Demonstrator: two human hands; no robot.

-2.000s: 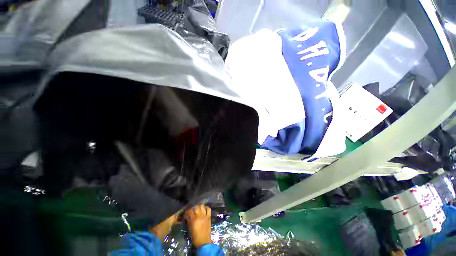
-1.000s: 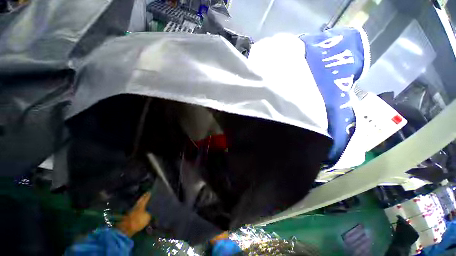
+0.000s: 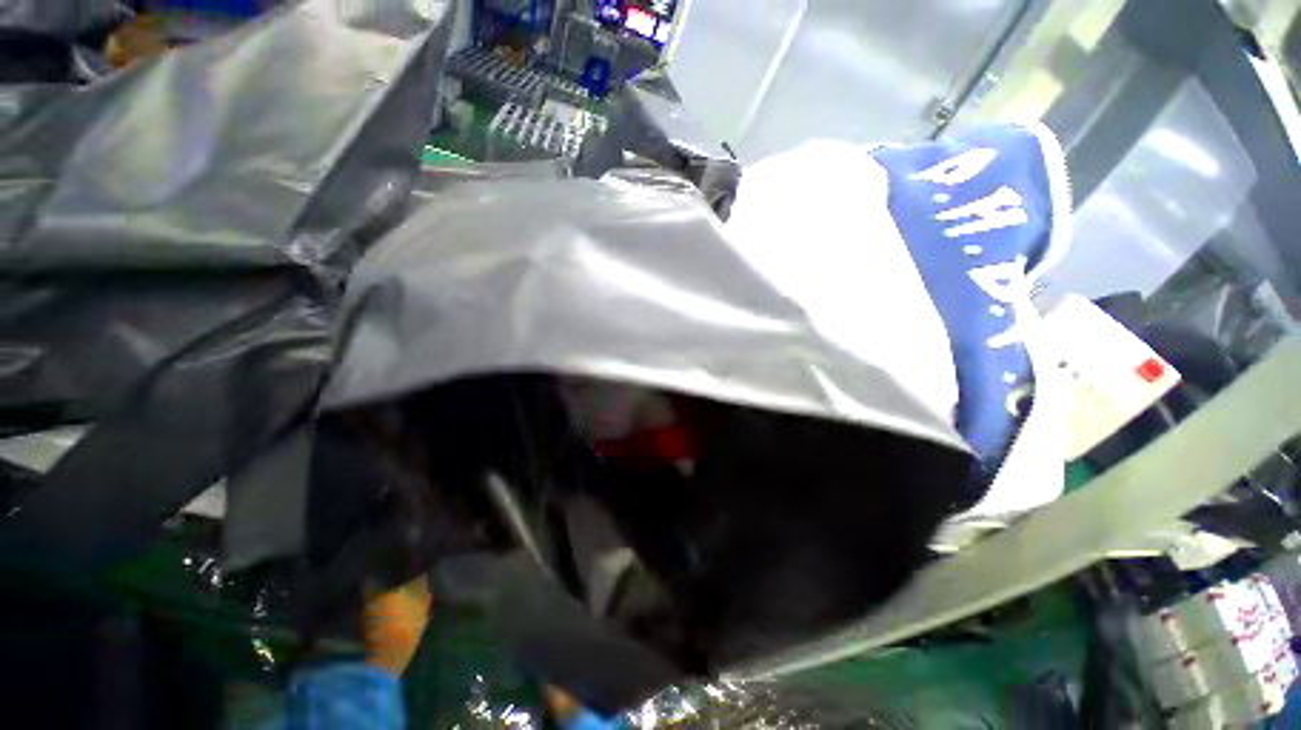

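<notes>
A large black poly bag with a grey sheen hangs in front of me, its wide dark mouth facing me. Inside it show a pale piece with a red patch and thin clear or grey folds. My left hand, in a blue sleeve, is at the bag's lower left edge; its fingertips are hidden behind the bag's edge. My right hand is mostly hidden under the bag's lower edge, with only a bit of skin and blue cuff showing at the bottom. What either hand holds cannot be made out.
Another large black bag lies at left. A blue-and-white cloth and a white card with red patch are at right. A pale upright slants across. White cartons are at far right. Silvery film lies below.
The bag's mouth has shifted right and down in view, and its opening looks narrower than before. My hands, first close together under the bag, are now apart, the right one mostly hidden.
</notes>
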